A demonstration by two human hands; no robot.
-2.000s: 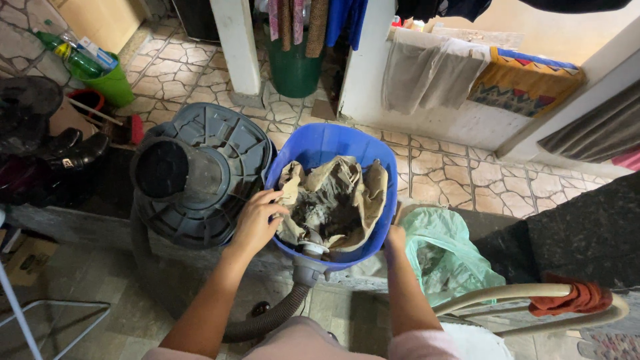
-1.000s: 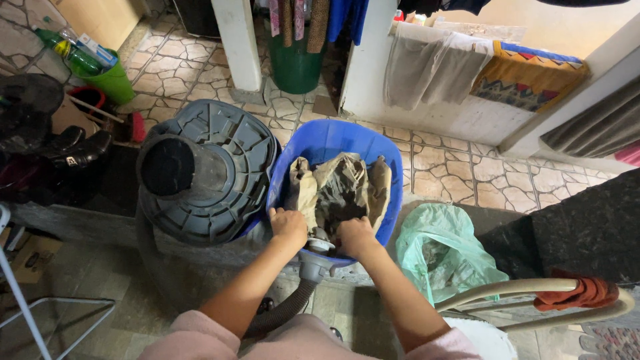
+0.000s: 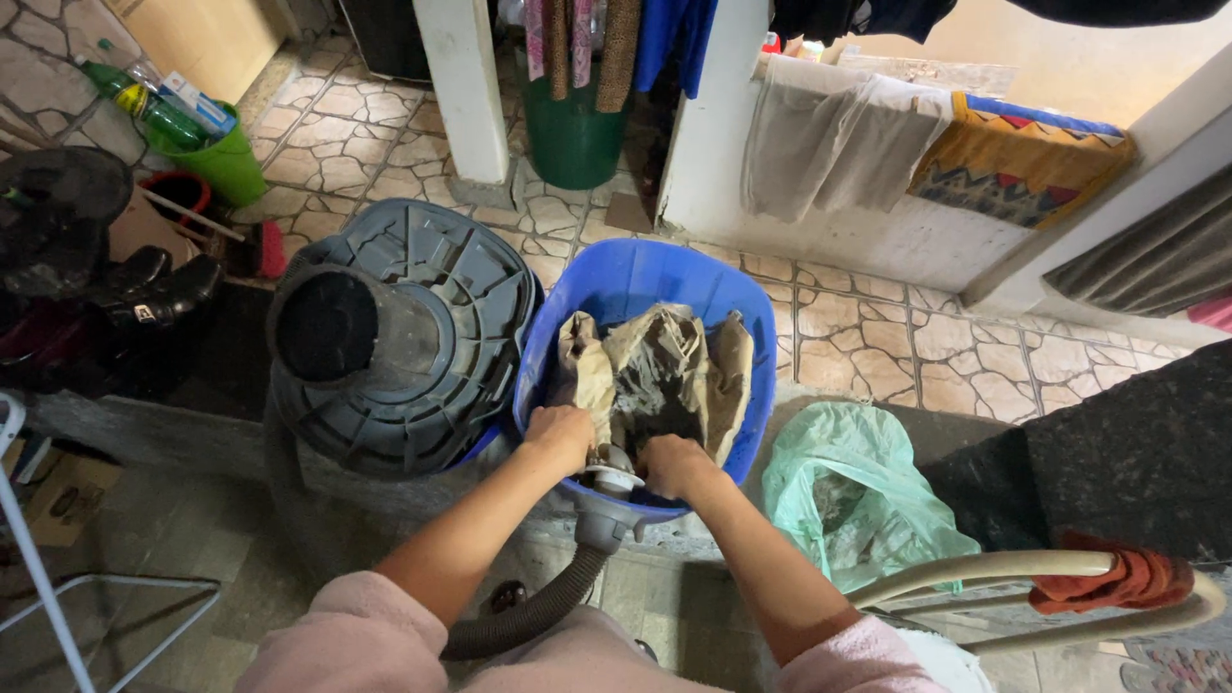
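Observation:
A blue plastic vacuum cleaner tub (image 3: 647, 262) holds a torn, dusty paper filter bag (image 3: 654, 356) with grey dust inside. My left hand (image 3: 563, 435) grips the bag's near left edge at the tub's rim, its fingers curled. My right hand (image 3: 679, 467) is curled on the bag's near right part, fingertips hidden. Between them a hose connector (image 3: 611, 481) passes through the tub's front wall, and a ribbed grey hose (image 3: 544, 606) runs down from it. To the left lies the upturned motor head (image 3: 423, 337) of the vacuum cleaner, with a round black foam filter (image 3: 327, 324).
A green plastic bag (image 3: 847, 443) with grey dust lies right of the tub on the ledge. Nearby is a curved cream tube (image 3: 1001, 568) with a red cloth (image 3: 1112, 577). Black shoes (image 3: 159, 289) and a green bucket (image 3: 226, 168) stand left. A metal rack (image 3: 38, 558) is at lower left.
My left hand has moved from the bag's left side down to its near edge. My right hand has left the tub's outer right side and moved inside onto the bag.

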